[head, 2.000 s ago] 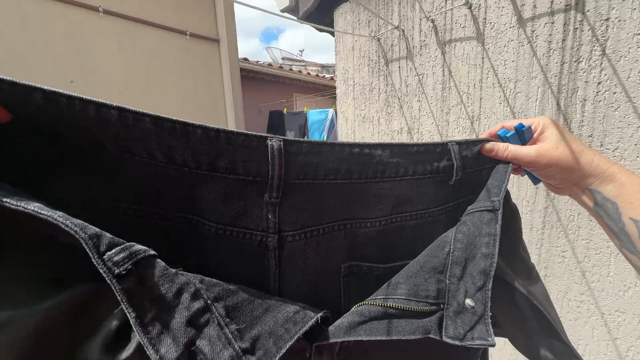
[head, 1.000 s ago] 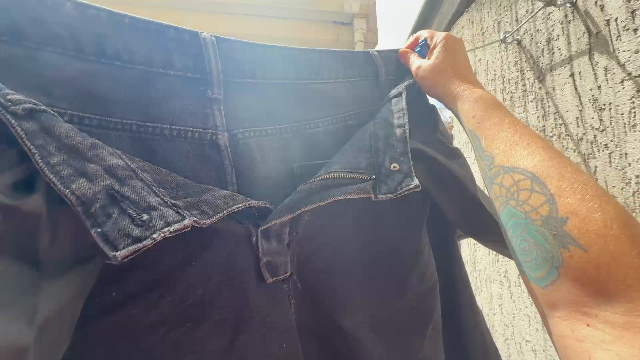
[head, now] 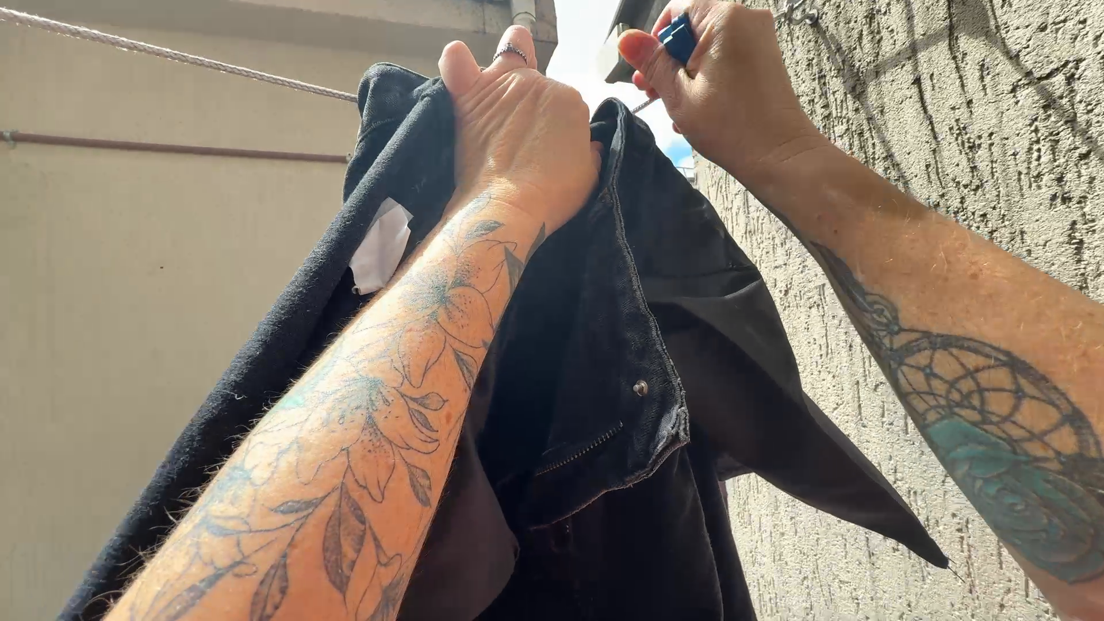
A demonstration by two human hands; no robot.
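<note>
Black denim trousers (head: 595, 371) hang at the centre, their waistband bunched at the rope clothesline (head: 190, 59). My left hand (head: 522, 129) grips the waistband near the line, a ring on one finger. An unfastened fly flap with a metal button and a zip shows below it, and a white label lies left of my wrist. Up at the right, apart from the waistband, my right hand (head: 720, 78) is closed around blue clothespins (head: 678, 39); how many cannot be told. A short stretch of line shows between the trousers and my right hand.
A rough stuccoed wall (head: 992, 129) rises close at the right, with a metal hook (head: 798, 12) near its top. Behind the line stands a smooth beige wall (head: 172, 302) with a thin brown pipe (head: 216, 152) across it.
My left hand has come into view, gripping the waistband. The waistband, spread wide before, is now bunched. My right hand, at the waistband's corner earlier, is now apart from it. The view has shifted.
</note>
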